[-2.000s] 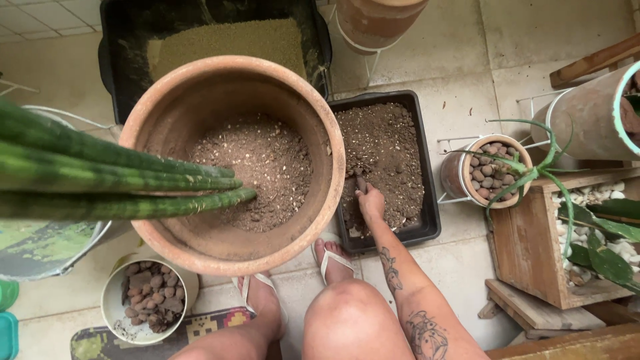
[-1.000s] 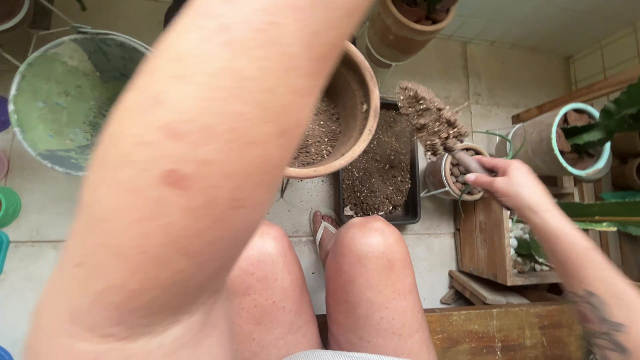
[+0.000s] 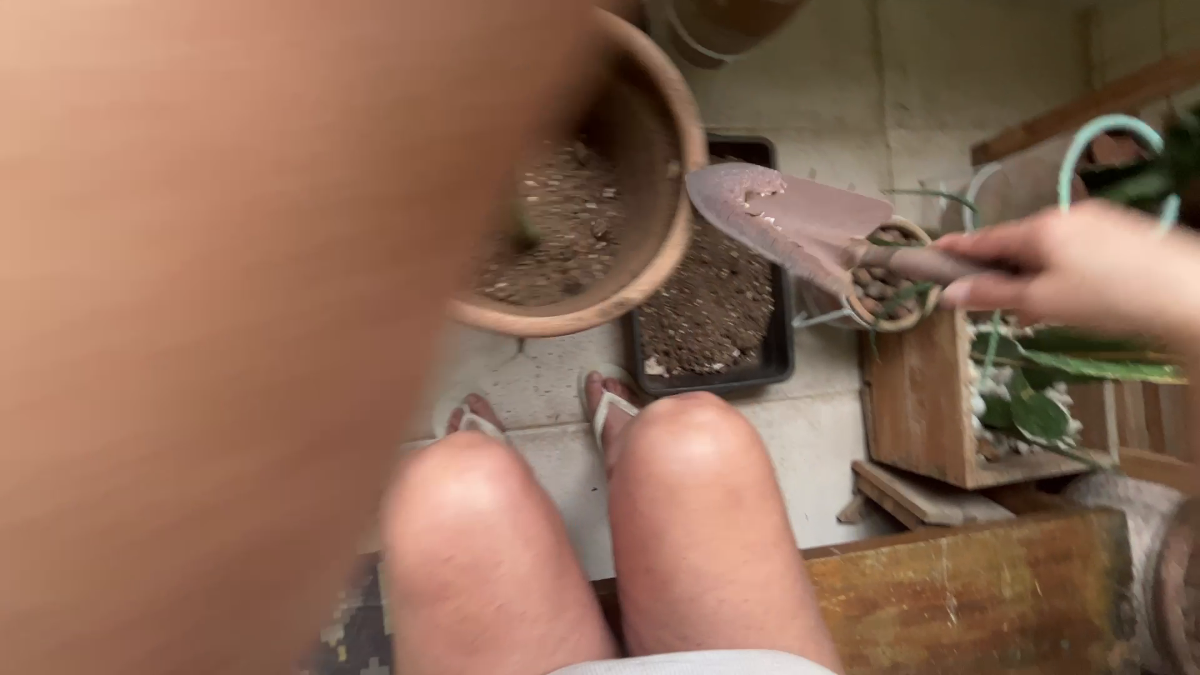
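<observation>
My right hand (image 3: 1059,267) grips the handle of a garden trowel (image 3: 797,220). Its blade points left, with the tip by the rim of a large terracotta pot (image 3: 689,122), and only a little soil clings to it. Inside the pot lies soil (image 3: 572,225) with pale bits; a green stem base shows blurred there. Under the trowel and to the right of the pot sits a black plastic tray (image 3: 786,347) of soil mix (image 3: 712,309). My left forearm, large and blurred, covers the left side of the view; the left hand itself cannot be seen.
A small pot of clay pebbles (image 3: 872,291) stands behind the trowel handle. Right of it are a wooden planter box (image 3: 914,403) with white stones and green leaves, and a pot with a turquoise rim (image 3: 1106,122). A wooden bench (image 3: 966,591) lies beside my knees.
My right hand was in the tray's soil, then held up a heaped trowel at the right; now the blade is nearly bare and by the pot rim. The left arm has come across the view.
</observation>
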